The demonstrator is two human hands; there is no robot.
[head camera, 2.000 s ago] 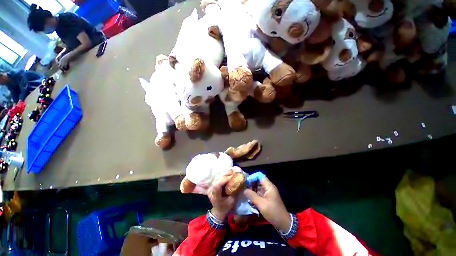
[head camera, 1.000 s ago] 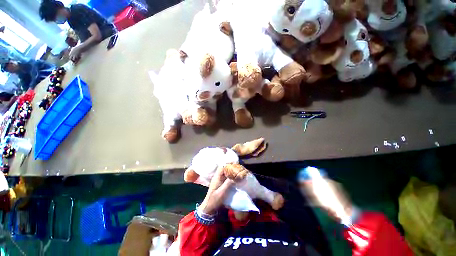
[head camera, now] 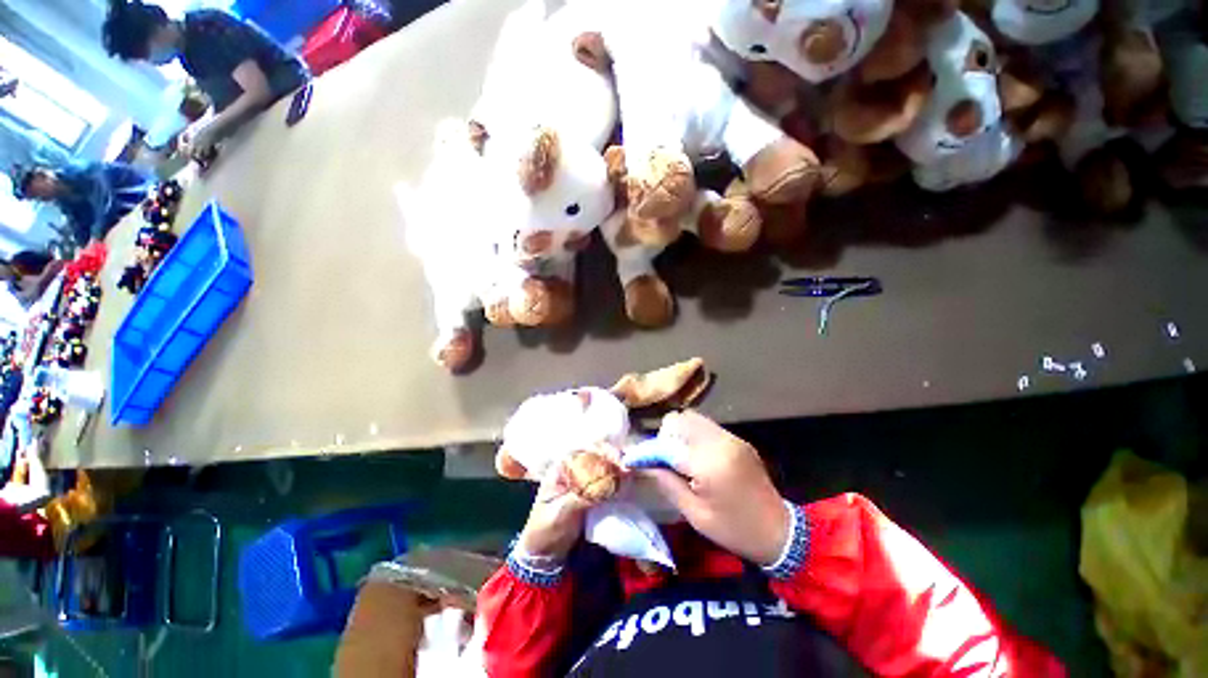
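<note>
A white plush toy (head camera: 567, 421) with brown ear and paws is held at the table's near edge, in front of my chest. My left hand (head camera: 554, 517) grips its body beside a tan paw (head camera: 591, 474). My right hand (head camera: 722, 484) is at the toy's right side with its fingers pinched together, a light blue covering at the fingertips. A white flap (head camera: 628, 532) hangs below. Needle and thread cannot be made out, so what the right fingers pinch is unclear.
Finished plush toys (head camera: 563, 199) heap across the table's far side. Dark snips (head camera: 831, 286) lie in front of them. A blue tray (head camera: 182, 315) is at left. White scraps (head camera: 1064, 367) lie at right. Below are a blue stool (head camera: 298, 570) and a cardboard box (head camera: 384, 623). A person (head camera: 225, 73) works at the far left.
My right hand swung out to the right, away from the toy, and is now back against it. My left hand has kept its hold on the toy.
</note>
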